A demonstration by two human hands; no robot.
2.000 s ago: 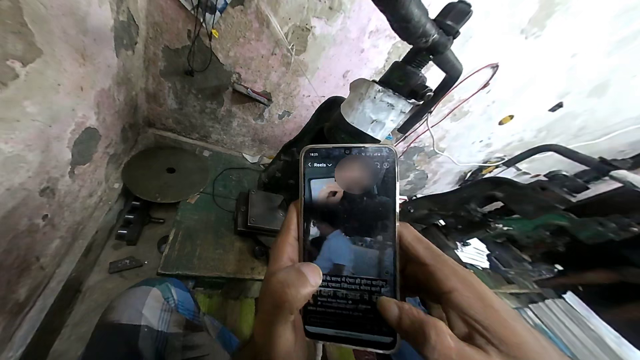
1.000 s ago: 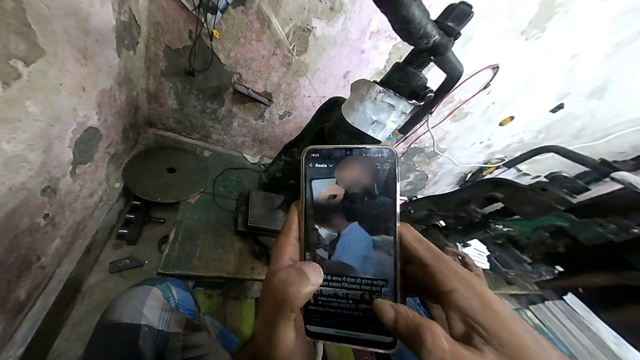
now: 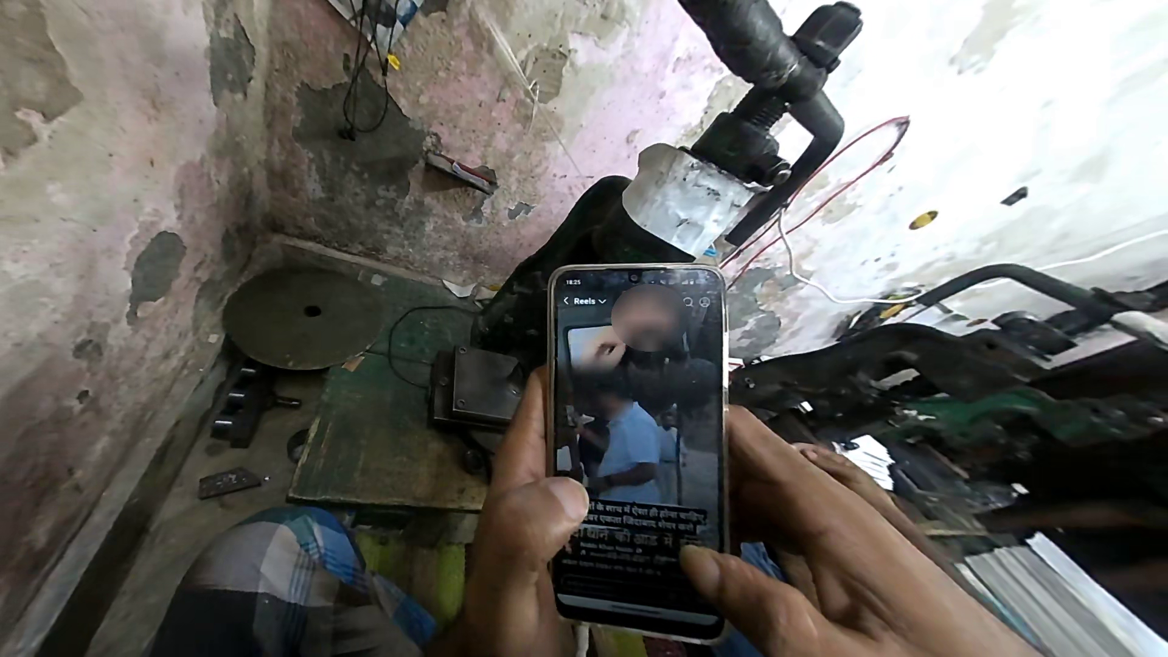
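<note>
A smartphone (image 3: 639, 438) in a clear case stands upright between my two hands, its lit screen playing a video with people and lines of writing. My left hand (image 3: 520, 547) grips its left edge, the thumb over the lower left of the screen. Along the right edge lies my right hand (image 3: 821, 547), its thumb touching the lower right of the glass. Most fingers of both hands are hidden behind the phone. A white cable (image 3: 582, 639) shows under the phone's lower end.
Behind the phone stands a dark machine with a threaded screw (image 3: 762, 109). A green board (image 3: 383, 438) bears a metal block (image 3: 486, 381); a round disc (image 3: 306, 318) lies at its far left corner. Dark machinery (image 3: 1031, 392) and stacked sheets (image 3: 1049, 593) are at right. A checked cloth covers my knee (image 3: 265, 584).
The picture on the phone's screen has changed slightly as the video plays. Both hands hold the phone in the same place as before.
</note>
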